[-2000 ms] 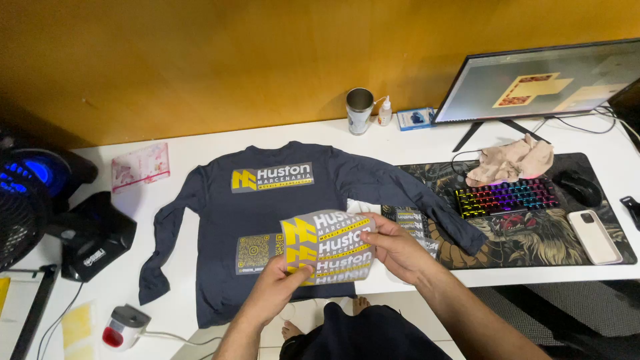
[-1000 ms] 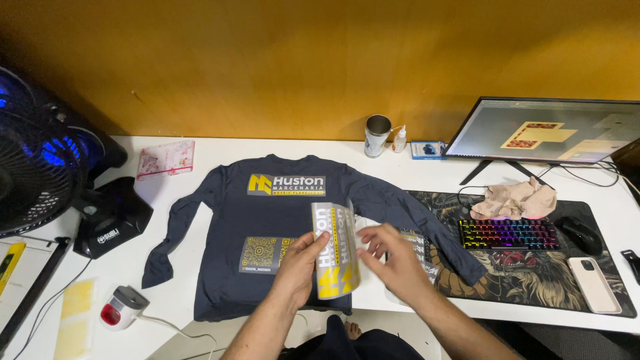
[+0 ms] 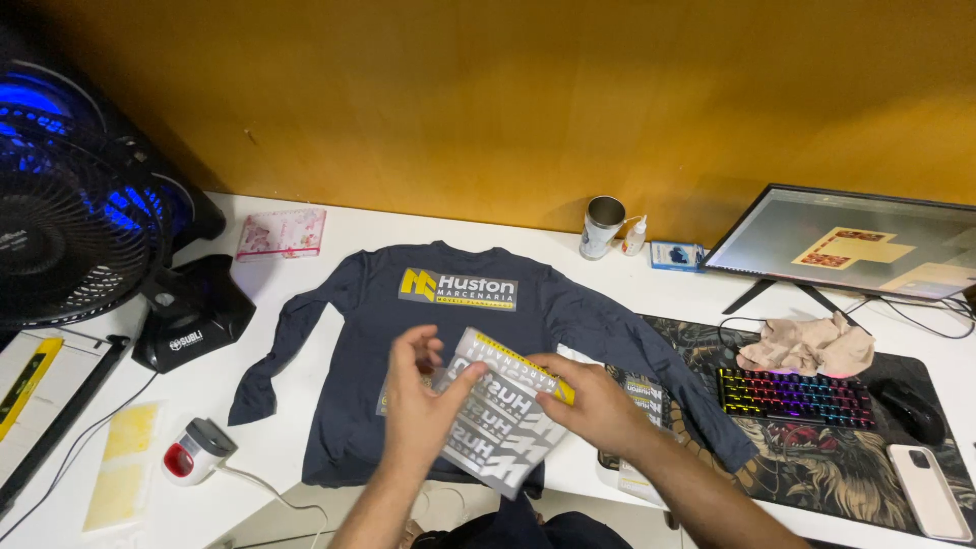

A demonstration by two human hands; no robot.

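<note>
Both of my hands hold a stack of printed transfer film sheets (image 3: 496, 427) above the lower part of a dark blue long-sleeved shirt (image 3: 343, 389). My left hand (image 3: 427, 389) has its thumb on the upper left of the sheets, with its other fingers raised. My right hand (image 3: 591, 389) pinches their upper right edge, where a yellow strip shows. The sheets bear mirrored white and grey lettering. A printed film rectangle (image 3: 457, 290) lies across the shirt's upper back. Another printed piece lower on the shirt is mostly hidden behind my left hand.
On the left are a black fan (image 3: 69, 221), a paper trimmer (image 3: 46, 396), yellowish film (image 3: 122, 465) and a red-and-white device (image 3: 194, 451). A metal cup (image 3: 601, 227) stands near the wall. At right are a monitor (image 3: 846, 244), lit keyboard (image 3: 797, 398), cloth (image 3: 807, 345), mouse (image 3: 907, 410) and phone (image 3: 928, 492).
The sheets, curled upright between my hands a second ago, are now spread flatter and tilted, with mirrored lettering showing. My right hand has closed on their upper right edge.
</note>
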